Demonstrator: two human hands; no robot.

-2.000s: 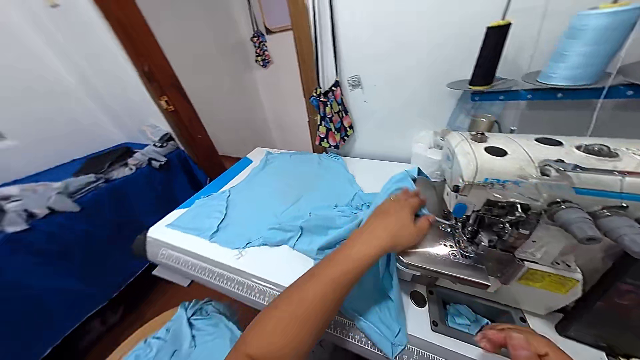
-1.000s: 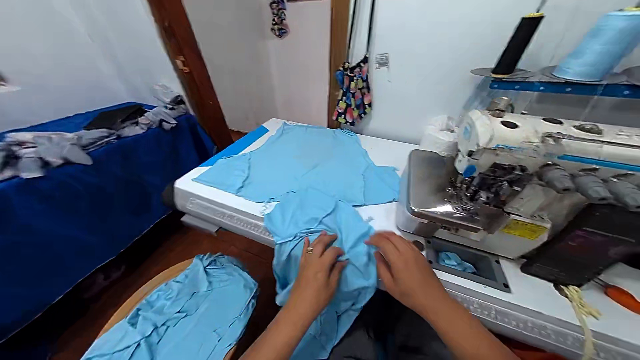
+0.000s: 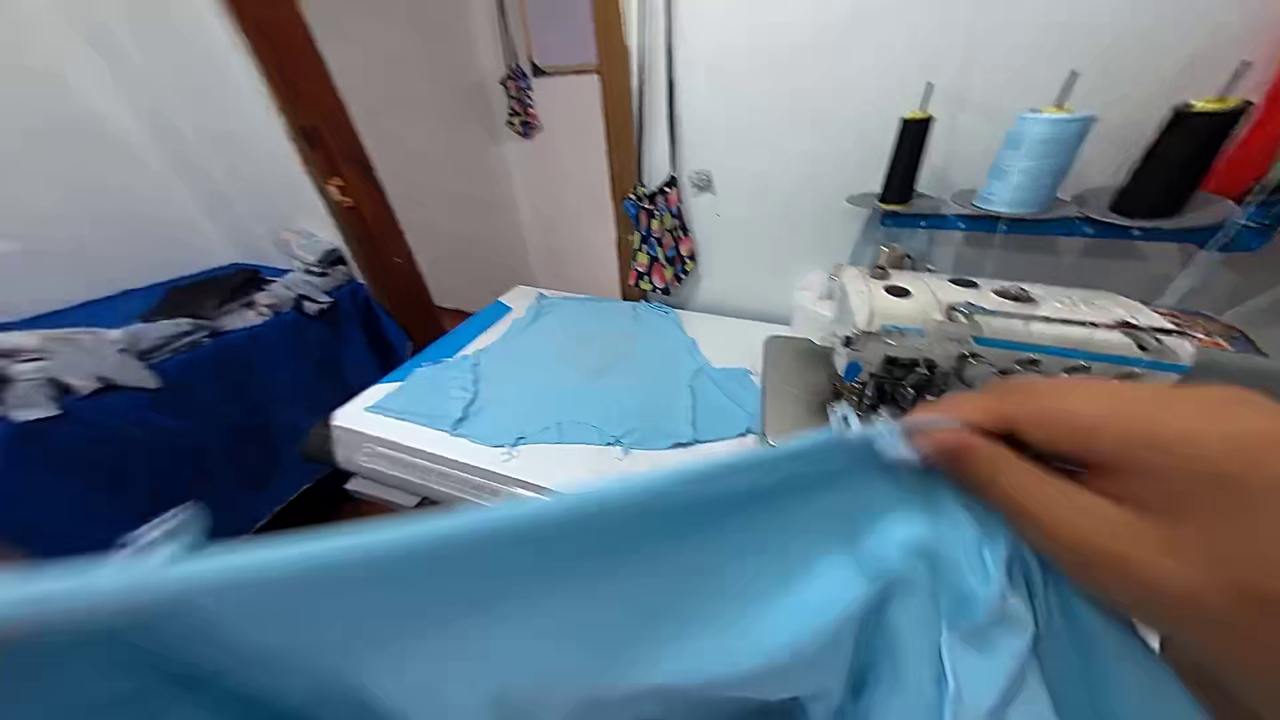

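Note:
A light blue fabric piece [image 3: 640, 590] is stretched across the foreground, close to the camera and blurred. My right hand [image 3: 1110, 480] pinches its upper edge between thumb and fingers, in front of the sewing machine. Only a blurred sliver of my left hand [image 3: 8, 555] shows at the left edge, beside the cloth; its grip is hidden. Beyond the raised cloth, a light blue garment piece [image 3: 590, 375] lies spread flat on the white worktable [image 3: 370, 425]. The white overlock-type sewing machine [image 3: 1010, 310] stands at the right, its lower part covered by my hand and the fabric.
Thread cones, including a light blue one [image 3: 1035, 160], stand on a rack behind the machine. At left, grey and dark cloth pieces [image 3: 210, 310] lie on a blue-covered surface [image 3: 200, 430]. A patterned fabric pouch [image 3: 660, 240] hangs on the wall behind the worktable.
The fabric handled low by the table's front edge one second ago is now raised and stretched before the camera. My hands have moved apart, the left almost out of view.

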